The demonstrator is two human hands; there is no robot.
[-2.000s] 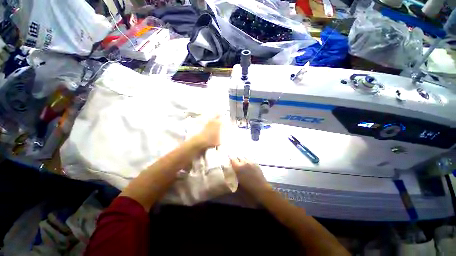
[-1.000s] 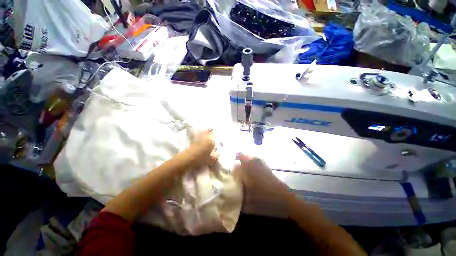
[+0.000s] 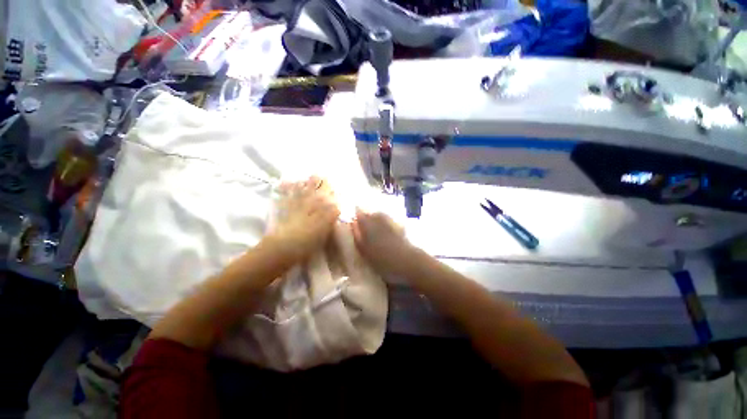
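A cream garment (image 3: 188, 221) lies heaped on the white table left of the needle, its near part hanging over the front edge. My left hand (image 3: 305, 213) rests on the cloth with its fingers gripping a fold. My right hand (image 3: 378, 237) pinches the same cloth close beside it, a little in front of the needle area. The fingertips are partly washed out by bright light. The presser foot and needle (image 3: 388, 182) are behind and right of my hands; the cloth at my fingers appears in front of them. The white sewing machine (image 3: 491, 151) stands to the right.
Teal-handled thread snips (image 3: 509, 224) lie on the table right of the needle. A smartphone (image 3: 295, 98) lies behind the cloth. Plastic bags (image 3: 70, 41), a blue bag (image 3: 545, 29) and grey cloth (image 3: 323, 37) crowd the back and left. The ruler-marked table edge (image 3: 532, 311) runs along the front.
The view has shifted, so the machine appears higher and larger. My left hand now lies flatter across the cloth, with its back showing more. My hands remain close together on the garment.
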